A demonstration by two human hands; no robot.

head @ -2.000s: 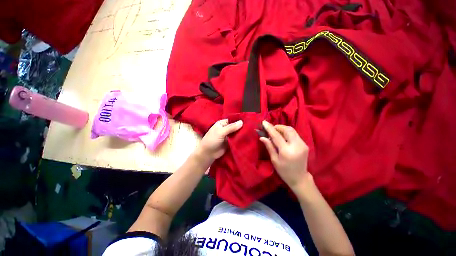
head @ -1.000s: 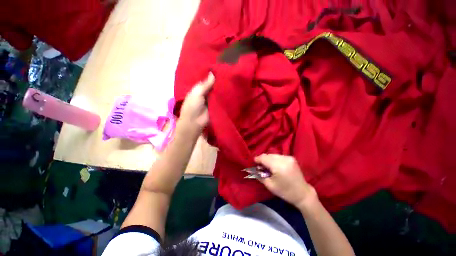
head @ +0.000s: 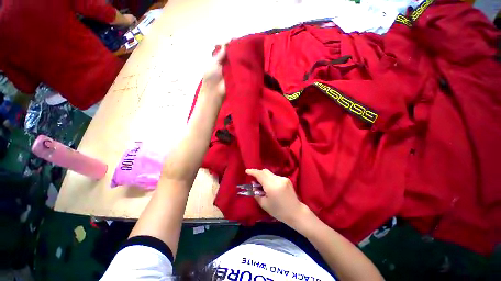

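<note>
The red garment (head: 351, 170) lies in folds over the table, with a dark strip bearing a yellow chain-like motif (head: 346, 102) across it. My left hand (head: 216, 71) is raised at the garment's upper left and grips a fold of it, its fingers partly hidden by cloth. My right hand (head: 276, 193) is lower, near the table's front edge. It holds small metallic thread snips (head: 251, 190) that point left, and its thumb and finger lie on the cloth. The cloth is stretched between my two hands.
A pink bottle (head: 70, 158) and a pink plastic bag (head: 137, 167), partly behind my left forearm, are on the pale wooden table (head: 137, 93) at left. A person in red (head: 60, 44) is at the upper left. White wrapping (head: 368, 17) lies at the table's back. Scraps litter the green floor.
My left hand has moved up and away, lifting the cloth. The snips, hidden in my right fingers at first, now show. The view has shifted, bringing in the other person and white wrapping.
</note>
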